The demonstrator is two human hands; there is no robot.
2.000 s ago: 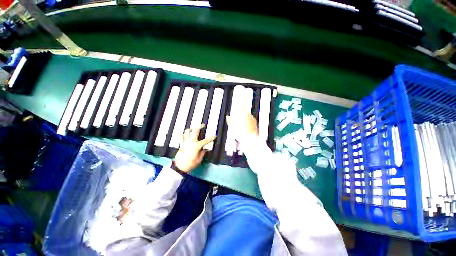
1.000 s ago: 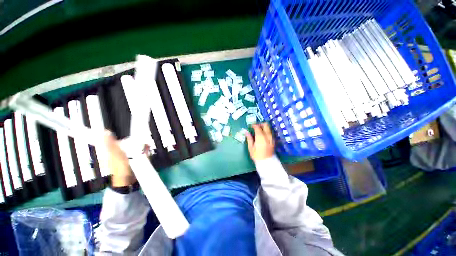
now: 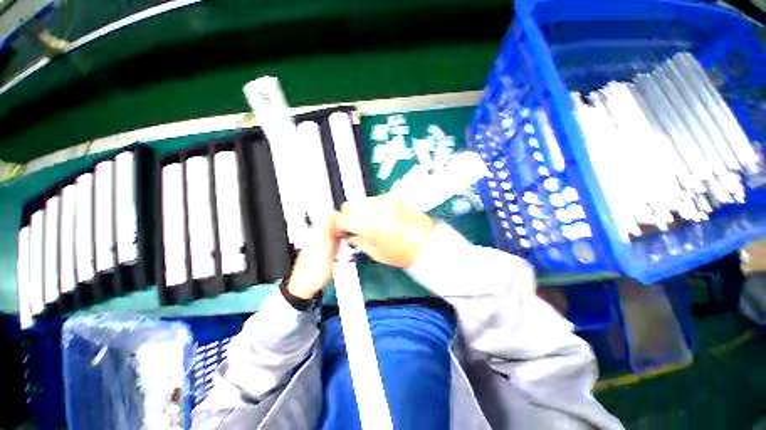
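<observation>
My left hand [image 3: 312,259] is closed around white bars in front of the middle black tray [image 3: 267,220]. One white bar [image 3: 279,143] slants up over the tray, and a long white strip [image 3: 362,353] runs down over my lap. My right hand [image 3: 388,231] meets my left hand and grips another white bar [image 3: 449,180], which points up to the right over the small white pieces [image 3: 389,143]. The fingers hide where these lengths meet or cross. The tray holds several bars, with an unfilled stretch between them.
A second black tray [image 3: 144,243] with several bars lies at left. A blue crate [image 3: 550,252] holding many thin white lengths stands at right. A lined bin [image 3: 101,369] is low at left. The dark green belt [image 3: 378,50] runs behind the bench.
My right hand has moved from beside the crate to my left hand and now grips a white bar. The held lengths have turned steeper. The whole view has shifted slightly.
</observation>
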